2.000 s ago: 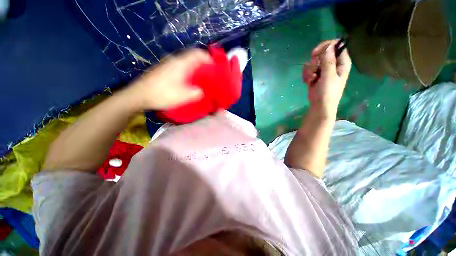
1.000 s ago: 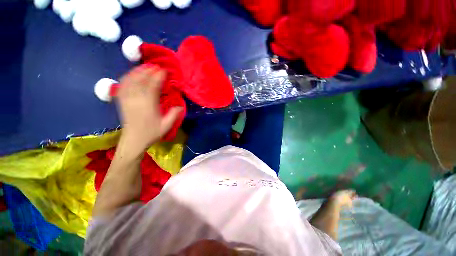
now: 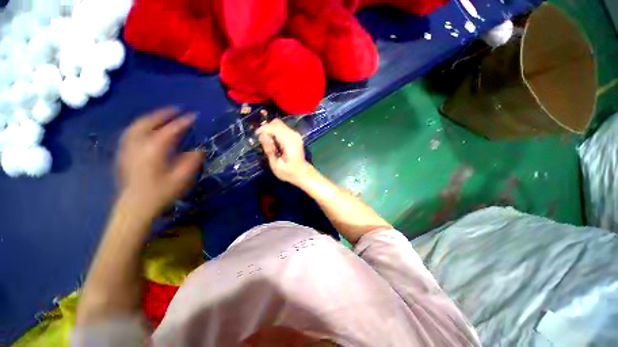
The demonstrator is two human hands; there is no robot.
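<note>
My left hand [image 3: 156,159] is blurred over the blue table, fingers apart, with nothing seen in it. My right hand [image 3: 284,152] is at the table's front edge with its fingers curled in. A small dark thing, probably the thread snips [image 3: 276,148], shows between its fingers; a needle or thread cannot be made out. Red plush flowers [image 3: 291,74] are heaped just beyond my right hand. White balls [image 3: 74,61] lie in a loose pile at the far left.
Clear plastic film [image 3: 234,152] with thread scraps lies along the edge of the blue table [image 3: 61,223]. Below are the yellow bag [image 3: 173,254] with red plush in it, green floor [image 3: 406,162], a brown drum [image 3: 488,101] and silvery sacks [image 3: 501,264]. One white ball [image 3: 499,33] is near the drum.
My left hand has let go of the red plush flower pieces with white balls, which are out of sight. My right hand has come up from low right to the table edge. The view has shifted.
</note>
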